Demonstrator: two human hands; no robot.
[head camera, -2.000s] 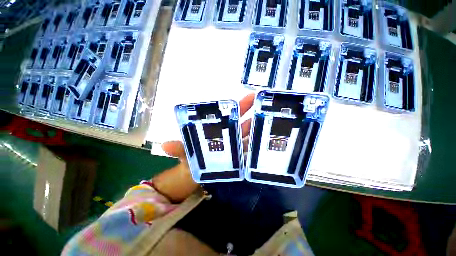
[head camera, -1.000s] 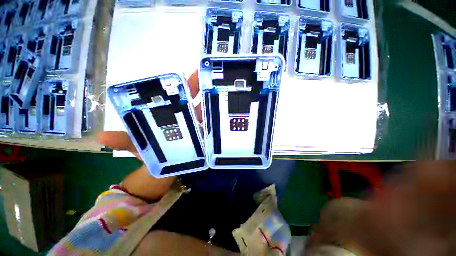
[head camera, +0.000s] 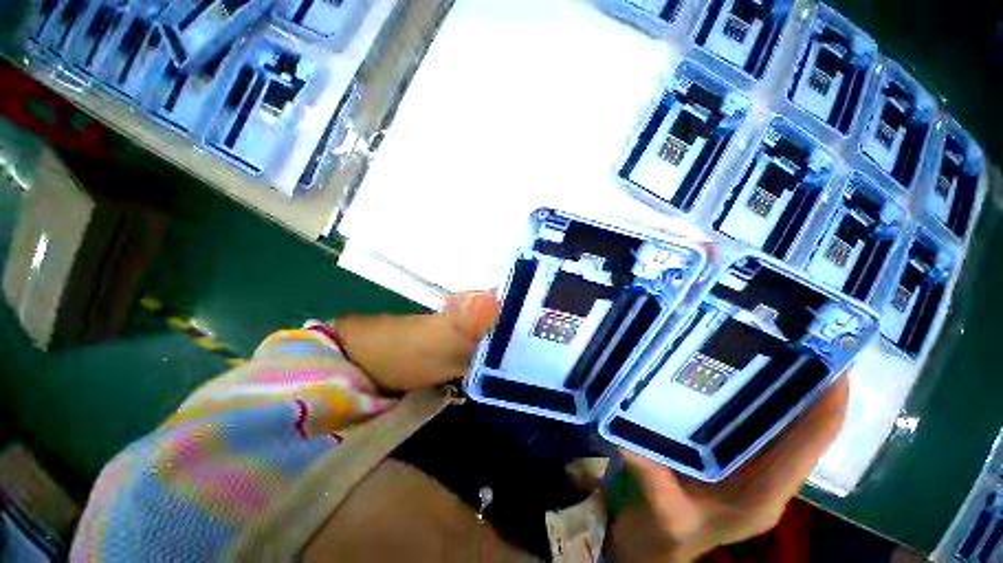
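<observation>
Two pale blue-white housing shells, a left one (head camera: 566, 319) and a right one (head camera: 731, 368), are held side by side, open faces up, with black pads and a small dotted patch inside. My left hand (head camera: 434, 335) holds the left shell at its left edge; its other fingers are hidden behind the shells. My right hand (head camera: 759, 484) is around the lower right of the right shell. Behind them, rows of similar shells (head camera: 770, 192) lie on a white sheet (head camera: 484, 143).
At the upper left, a stack of shells (head camera: 258, 105) has one lying askew on top. More shells (head camera: 984, 528) show at the lower right edge on the green surface. A cardboard box (head camera: 55, 258) and yellow-black tape (head camera: 182, 319) are on the floor at left.
My right hand has come in from the lower right and now holds the right shell. The two shells have moved right in the picture and tilted. The view has turned.
</observation>
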